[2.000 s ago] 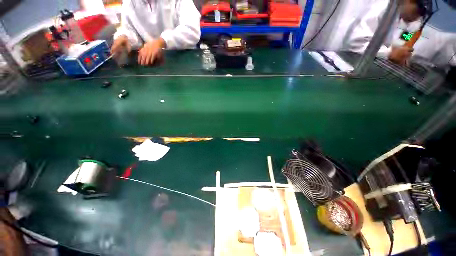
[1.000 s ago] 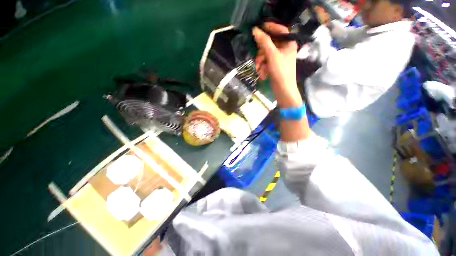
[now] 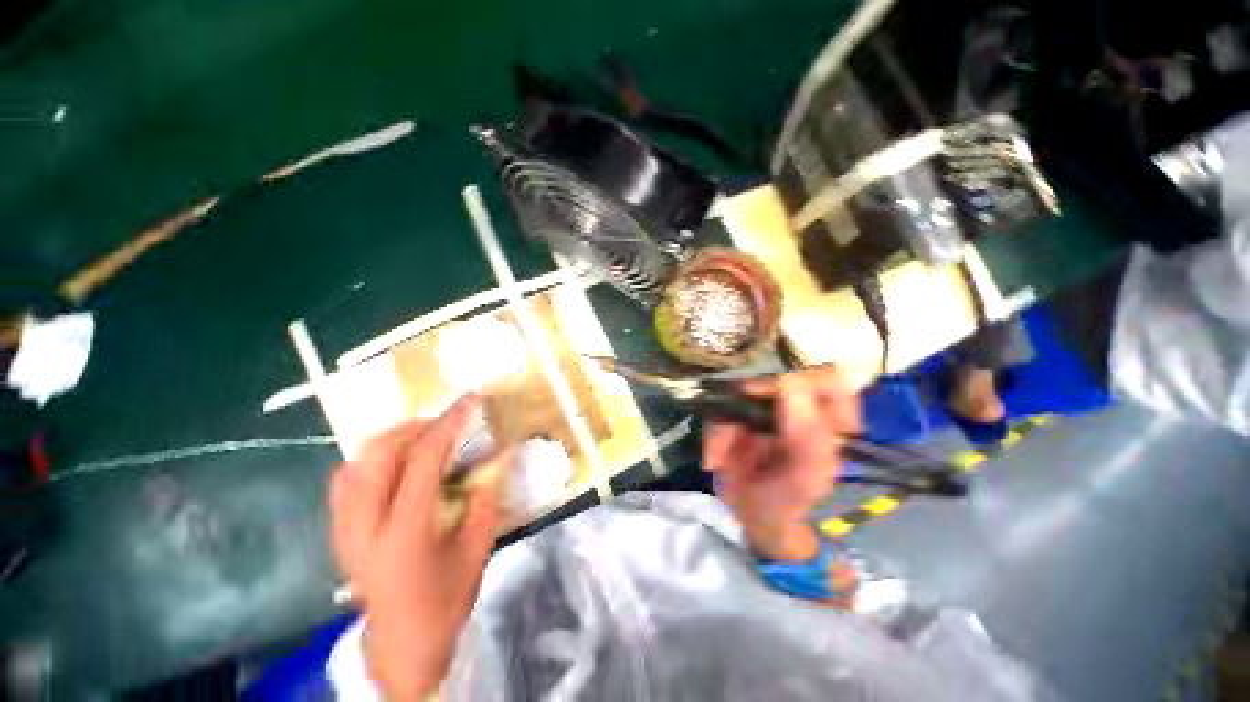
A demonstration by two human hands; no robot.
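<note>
My right hand (image 3: 788, 446) is closed around a black soldering iron (image 3: 733, 402). Its thin metal shaft points left, just below the tip cleaner tin (image 3: 716, 310) and towards the work board. My left hand (image 3: 411, 528) is over the front left of the work board (image 3: 603, 359), fingers bent and thumb near the fingertips. Blur hides whether it holds something. White pads lie on the board; one (image 3: 480, 350) shows at the back and another (image 3: 539, 473) beside my left fingers. The solder wire (image 3: 206, 450) runs from the left to the board.
The fume fan (image 3: 603, 192) stands behind the board. The dark taped iron holder (image 3: 877, 178) with a metal coil is at the right. Masking tape (image 3: 528, 336) crosses the board. White paper (image 3: 52, 357) lies far left. Blue bins (image 3: 1056, 364) and a person's white sleeve (image 3: 1186, 336) are beyond the bench.
My right hand has moved from beside the holder towards the board, with the iron in it. My left hand has come from the lower edge onto the board. The view has shifted.
</note>
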